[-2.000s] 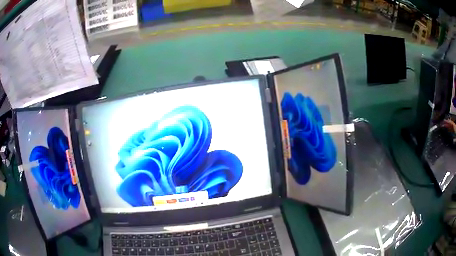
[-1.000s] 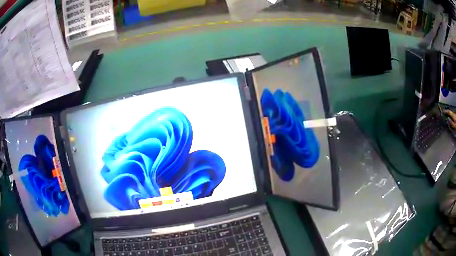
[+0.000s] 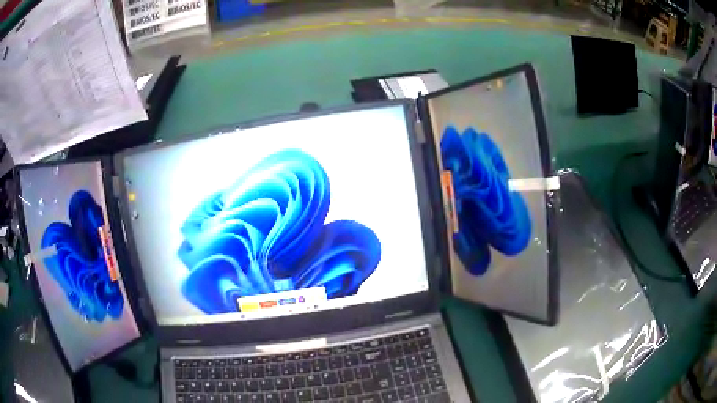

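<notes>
A laptop stands open in front of me. Its main screen (image 3: 275, 212) shows a blue swirl on a pale background, with a small box of coloured marks low on it. The left side screen (image 3: 76, 260) and the right side screen (image 3: 495, 197) are folded out and show the same swirl turned sideways, each with an orange-white bar and a white tape tab. The keyboard (image 3: 314, 374) shows below, cut off by the lower edge. Neither of my hands is in the picture.
A film-wrapped closed laptop (image 3: 586, 291) lies at right. Another open laptop (image 3: 692, 205) stands at far right, near a black panel (image 3: 604, 75). Printed paper (image 3: 67, 83) is at upper left. A label sheet (image 3: 165, 17) is at the back. A dark flat item (image 3: 401, 85) lies behind the screens.
The view swung a little and back, shifting the whole scene. The highlight in the main screen's lower box moved or faded. The other person's hand at far right has left view.
</notes>
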